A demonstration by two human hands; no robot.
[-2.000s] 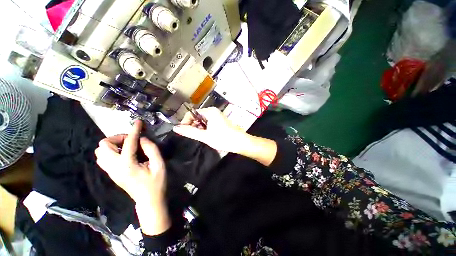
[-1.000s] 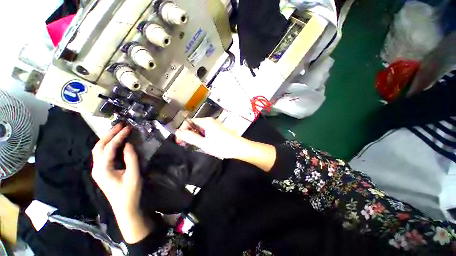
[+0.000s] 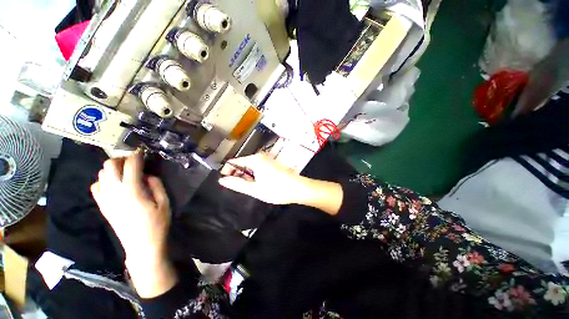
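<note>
A black fabric piece (image 3: 215, 209) lies below the overlock machine (image 3: 249, 68) and reaches up to its dark metal needle area (image 3: 163, 142). My left hand (image 3: 134, 202) rests on the fabric left of the needle area, fingertips near the machine's edge; whether it pinches cloth is hidden. My right hand (image 3: 259, 179) is at the right of the needle area, curled round small metal thread snips (image 3: 238, 167), with its fingertips at the fabric's edge.
A black heap (image 3: 75, 205) with a pale strip (image 3: 103, 280) lies at the left, beside a fan (image 3: 14, 168). Red thread (image 3: 326, 131) lies on the table edge above a white plastic bag (image 3: 384, 121). A black piece (image 3: 324, 40) lies at the far side. The floor is green.
My left hand has moved left and slightly down from in front of the needle area. My right hand stays by the machine with the snips. The fabric has shifted and lies flatter between the hands.
</note>
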